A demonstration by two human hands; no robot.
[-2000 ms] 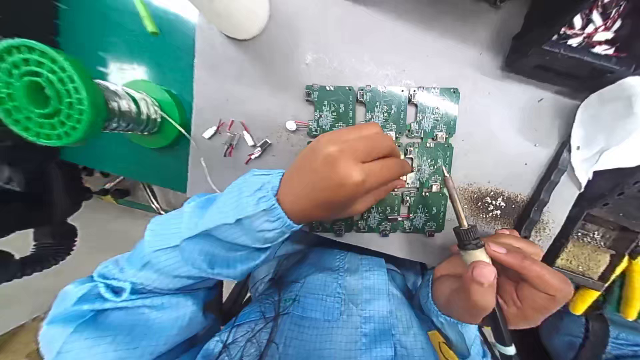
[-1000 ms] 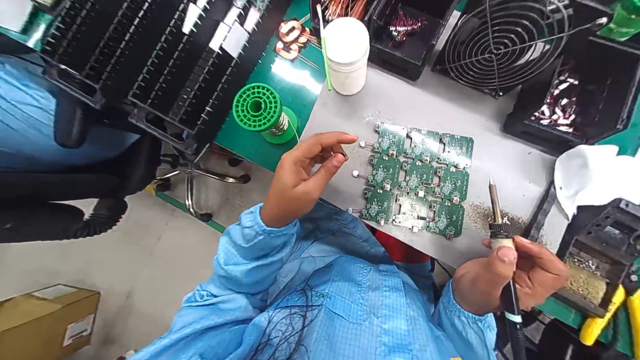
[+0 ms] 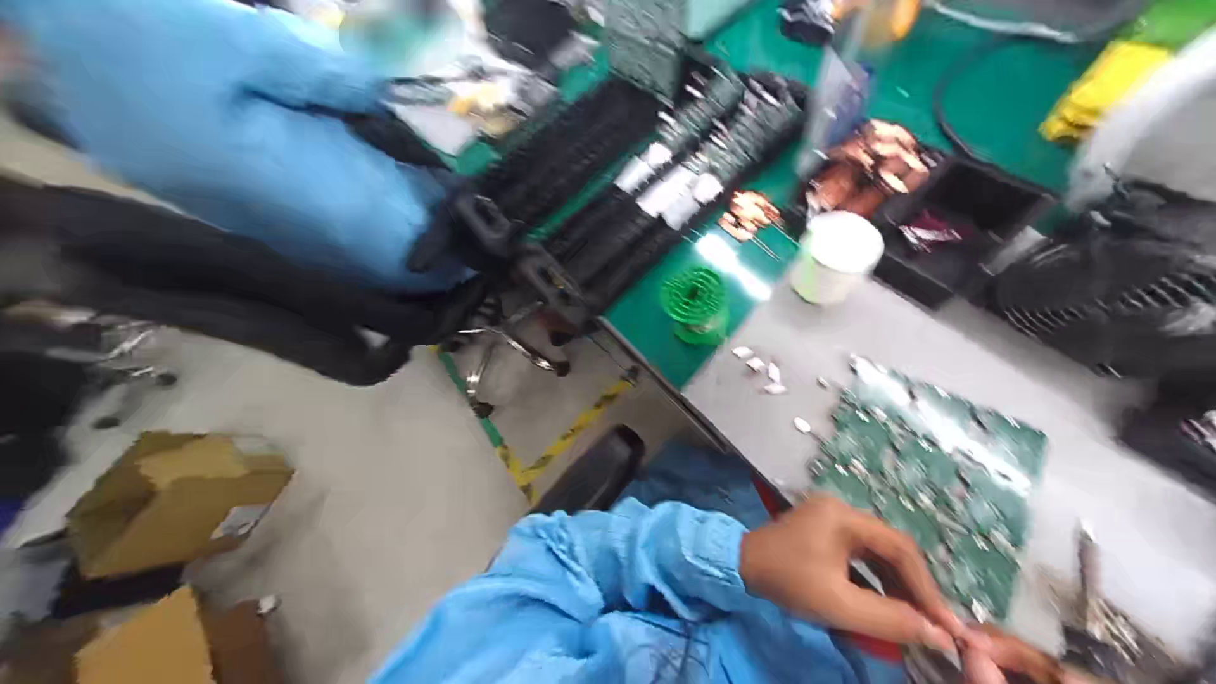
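My left hand [image 3: 845, 570] is at the lower right, over the near edge of the grey work surface. Its thumb and fingertips meet the fingers of my right hand [image 3: 1012, 655], which is cut off by the bottom edge. Whether something small is pinched between them is too blurred to tell. Just beyond my hands lies a panel of green circuit boards [image 3: 936, 465]. A soldering iron [image 3: 1088, 570] points upward right of the panel; its handle is hardly visible. Several small white connectors [image 3: 760, 369] lie on the work surface left of the panel.
A green wire spool [image 3: 695, 304] and a white tub [image 3: 836, 256] stand behind the connectors. Black racks [image 3: 608, 199], copper coils [image 3: 750, 214], a black bin [image 3: 988, 199] and a fan [image 3: 1121, 275] are farther back. A co-worker in blue [image 3: 228, 133] sits at the upper left.
The view has swung far to the left. My hands, apart a second ago, are now together at the fingertips. My left hand was over the boards two seconds ago, then at their left side.
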